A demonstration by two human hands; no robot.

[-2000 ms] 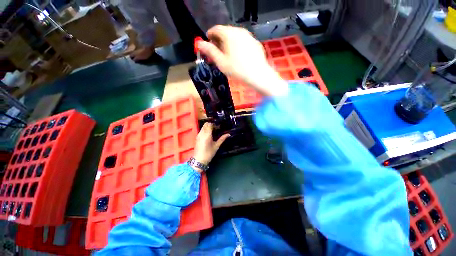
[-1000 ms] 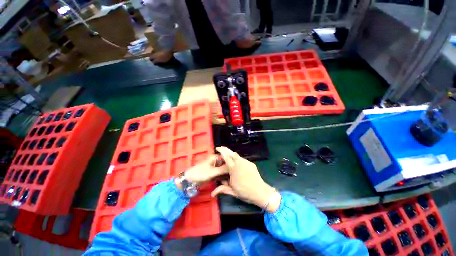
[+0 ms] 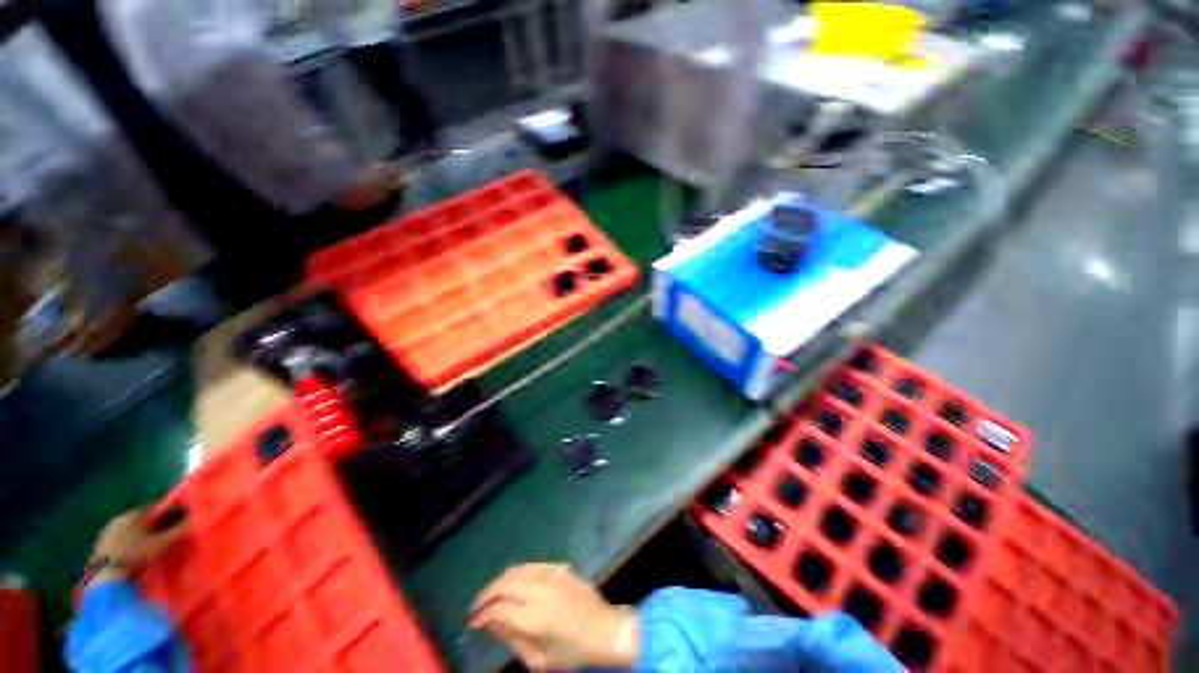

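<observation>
My left hand (image 3: 129, 542) is blurred at the left edge of the near red tray (image 3: 270, 579), its fingers at a dark unit (image 3: 171, 518); whether it grips the unit is unclear. Another black unit (image 3: 274, 443) sits in a pocket of that tray. My right hand (image 3: 559, 615) is over the bench's front edge, fingers bent and a little apart, with nothing visible in it. The black press fixture (image 3: 447, 480) stands beside the tray, its red lever grip (image 3: 326, 416) down. Several black units (image 3: 606, 401) lie on the green bench right of the fixture.
A far red tray (image 3: 460, 283) holds a few units. A blue machine (image 3: 776, 296) with a clear jar (image 3: 786, 237) stands to the right, joined by a thin tube (image 3: 559, 362). Filled red trays (image 3: 920, 513) sit low at front right. A person's sleeve (image 3: 250, 118) is opposite.
The view has swung right. My hands, together in front of the fixture before, are now apart: the left at the near tray, the right by the bench edge. The lever, raised earlier, is down.
</observation>
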